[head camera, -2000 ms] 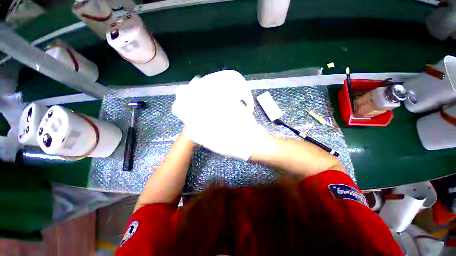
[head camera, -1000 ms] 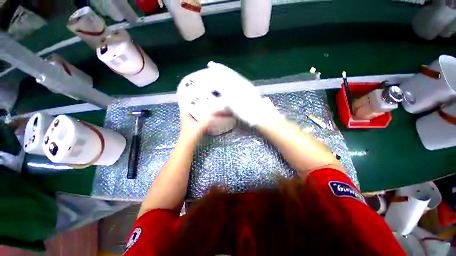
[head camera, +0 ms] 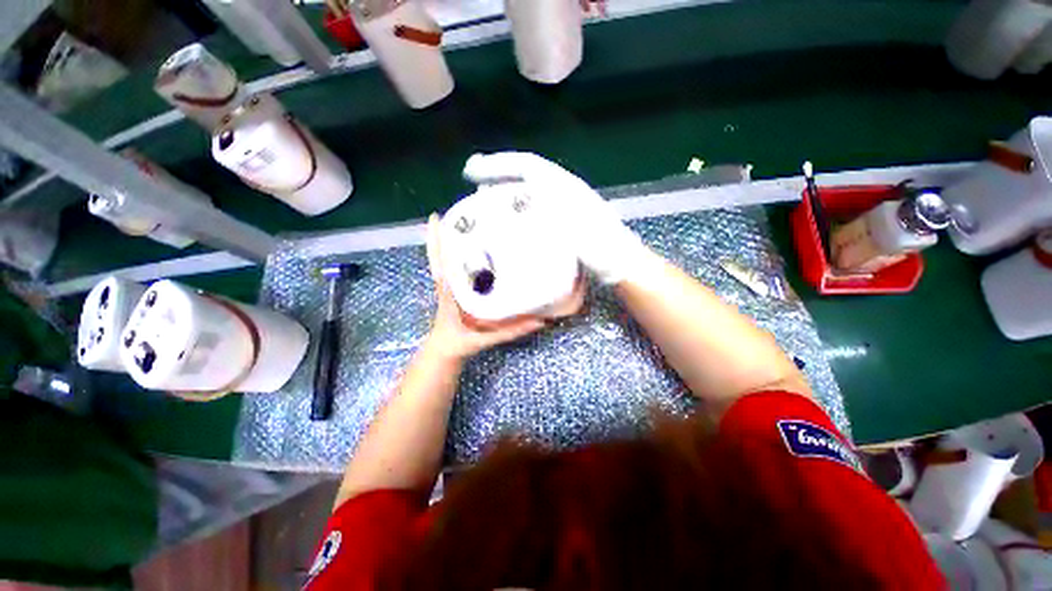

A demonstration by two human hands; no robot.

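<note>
A white rounded housing [head camera: 517,256] is held over the bubble wrap mat [head camera: 392,404]. Its end panel faces up, with one dark round hole and two small metallic marks. My left hand [head camera: 467,329], bare, grips it from below and the left side. My right hand [head camera: 577,214], in a white glove, lies along its right and far side, with fingers reaching past the far rim. The glove blends with the white shell, so its exact contact is hard to tell.
A hammer [head camera: 329,346] lies on the mat's left. Finished-looking housings [head camera: 219,341] lie further left. A red tray [head camera: 817,260] with a bottle [head camera: 883,237] stands right. Open shells [head camera: 998,196] are far right. More housings [head camera: 283,156] are on the green conveyor [head camera: 692,92].
The housing has turned so its end panel faces up more squarely. The gloved hand's fingers have moved to its far side. Housings on the conveyor have shifted left.
</note>
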